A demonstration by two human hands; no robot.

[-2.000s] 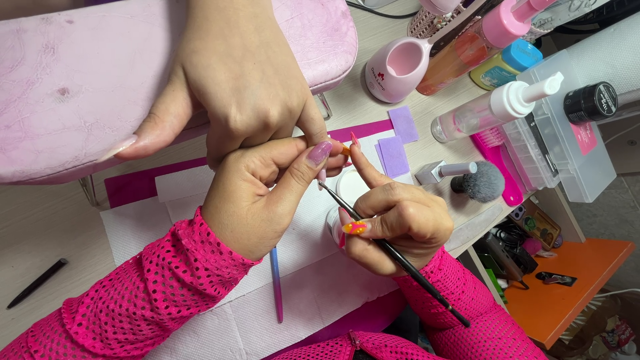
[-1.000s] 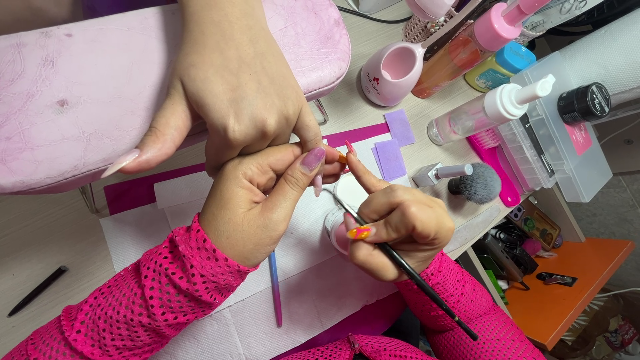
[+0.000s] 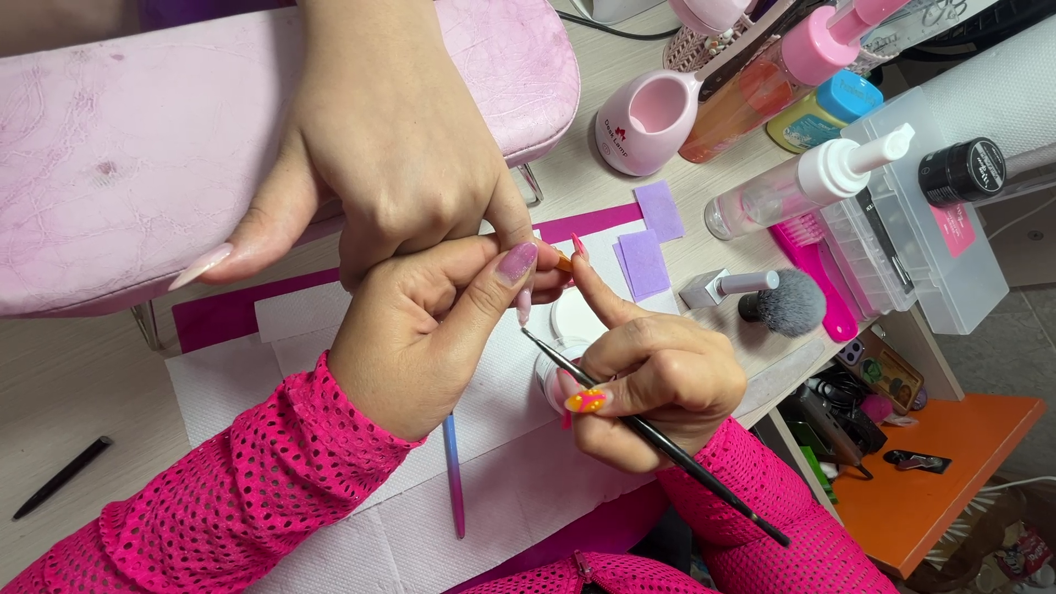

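My left hand (image 3: 429, 338), in a pink mesh sleeve, grips a finger of another person's hand (image 3: 404, 157) between thumb and fingers. That finger's long pale pink nail (image 3: 524, 305) points down toward me. My right hand (image 3: 660, 379) holds a thin black nail brush (image 3: 685, 462) between thumb and fingers, its tip at the end of the nail. The brush handle slants down to the right. Partly behind my right hand, a small glass jar (image 3: 548, 375) stands on white paper towels (image 3: 412, 511). A round white lid or pad lies just above it.
A pink padded armrest (image 3: 148, 157) spans the upper left. At right are a pink desk lamp (image 3: 648, 124), a clear pump bottle (image 3: 767, 194), a nail polish bottle (image 3: 705, 289), a fluffy dust brush (image 3: 790, 304) and purple squares (image 3: 643, 264). A blue-purple stick (image 3: 454, 478) lies on the towels.
The brush tip has moved from alongside the nail to its free end. My left hand keeps its grip on the finger.
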